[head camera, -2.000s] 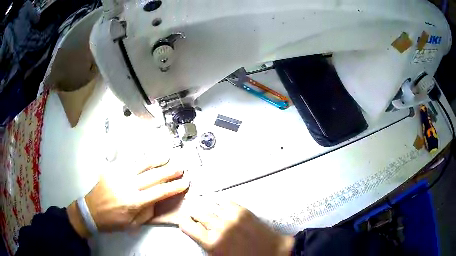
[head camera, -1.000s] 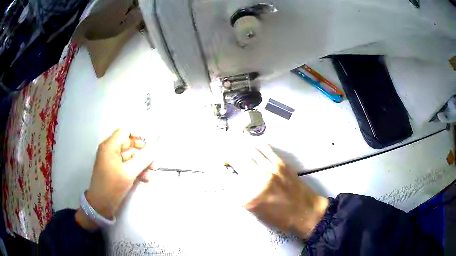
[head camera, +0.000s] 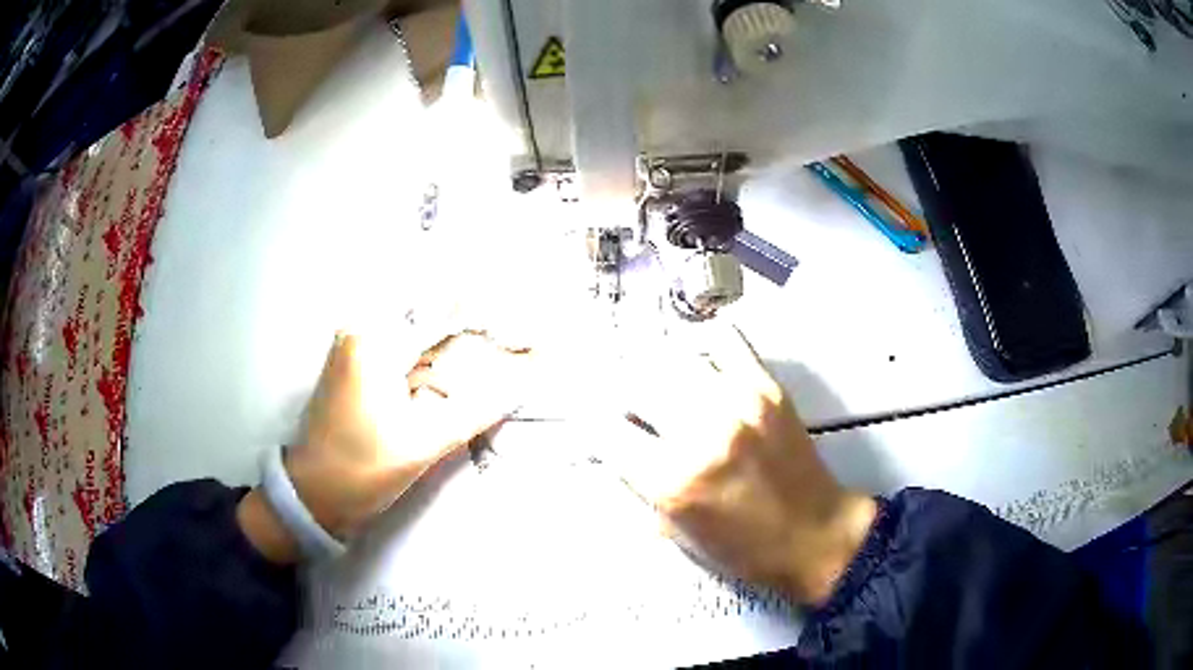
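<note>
My left hand (head camera: 399, 416), with a white band at the wrist, is at the table left of the presser foot and needle area (head camera: 610, 255). Its fingers are bent, with the fingertips pointing right. My right hand (head camera: 733, 478) is low on the table, just in front and right of the foot, fingers towards it. Strong lamp glare washes out the fingers of both hands and the space between them. Any fabric there is hidden in the white, so I cannot tell what either hand holds. A thin dark line shows between the hands.
The white machine head (head camera: 864, 79) spans the top. A dark grey bar (head camera: 763, 258) lies by the foot. Blue and orange slim handles (head camera: 874, 206) and a black case (head camera: 1005, 255) lie to the right. Brown fabric (head camera: 294, 72) is at upper left. A cream board with red printing (head camera: 79, 353) borders the left.
The view has shifted, moving the machine and case in the picture. My hands have come apart from their first close position. My left hand has since moved right, nearer my right hand, its fingers lower.
</note>
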